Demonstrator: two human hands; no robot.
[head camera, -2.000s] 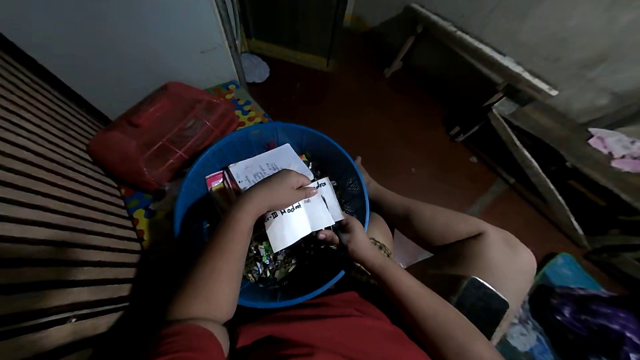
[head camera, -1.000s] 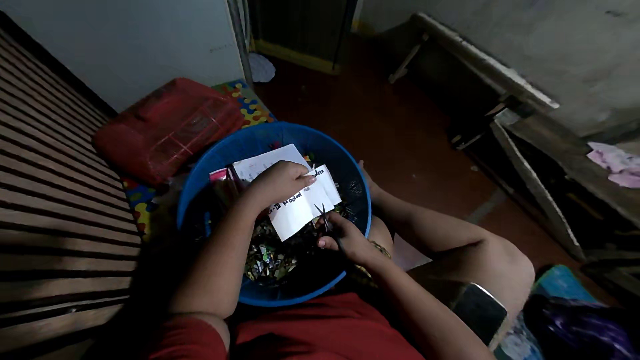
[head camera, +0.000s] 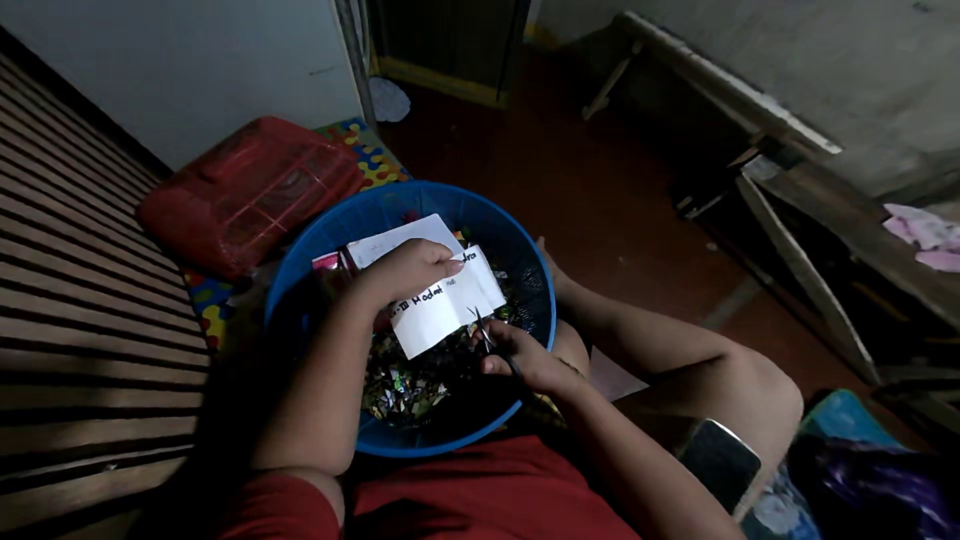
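My left hand grips a white sheet of paper with handwriting on it, thumb on top near its upper edge. A pair of scissors is in my right hand, its slim blades spread a little at the lower right edge of the sheet. Both hands are over a round blue plastic basket, which holds many small shiny scraps. Another white paper lies in the basket behind my left hand, beside a pink and red packet.
A red plastic case lies on a colourful mat at the left, near wooden slats. A phone rests on my leg. Wooden benches stand at the right, one with a pink cloth.
The sheet has turned in my left hand. Two seconds ago my right hand was close against its right edge; now the scissors' blades show at its lower right edge.
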